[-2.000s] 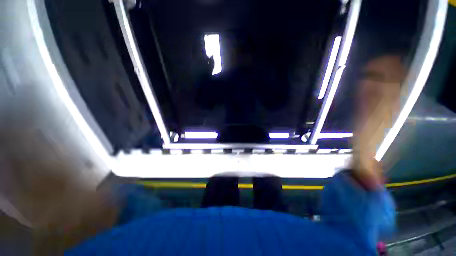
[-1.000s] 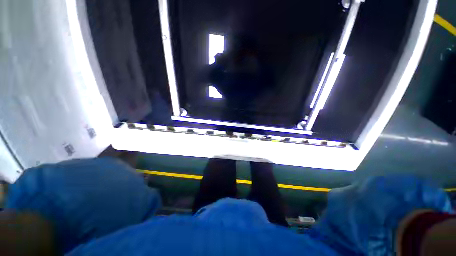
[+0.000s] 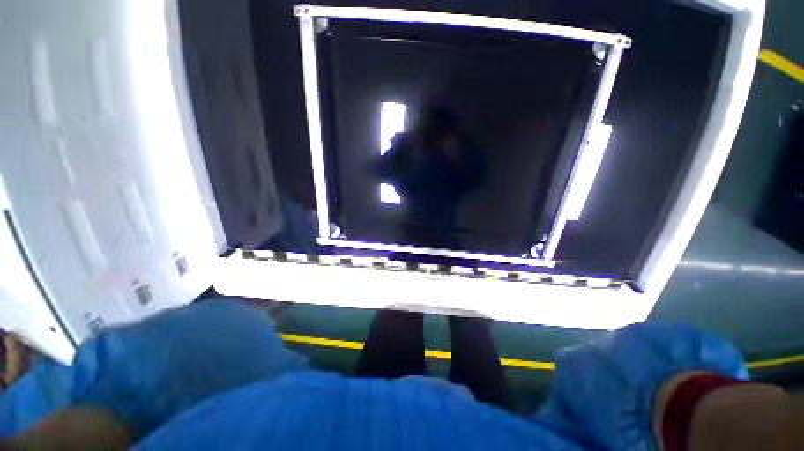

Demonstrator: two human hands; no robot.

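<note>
A large glossy black panel (image 3: pixel 441 158) lies in a white foam packing tray (image 3: pixel 423 295) in front of me. The silver-white suction frame (image 3: pixel 320 132) lies on the panel, with round cups at its corners. My left forearm (image 3: pixel 75 432) shows at the lower left edge; the hand is cut off or hidden. My right forearm (image 3: pixel 745 418), with a red wrist band (image 3: pixel 689 410), runs out at the lower right edge; its hand is out of the picture. Neither arm touches the frame or panel in view.
A white slab-like tray surface (image 3: pixel 88 167) with small printed codes stands at the left. The dark green floor (image 3: pixel 732 304) has yellow lines. A dark object (image 3: pixel 783 198) is at the right edge. My legs show below the tray.
The blurred hands seen earlier at both sides have left the view, and the forearms are now at the bottom corners. The view has shifted so the frame's far bar shows.
</note>
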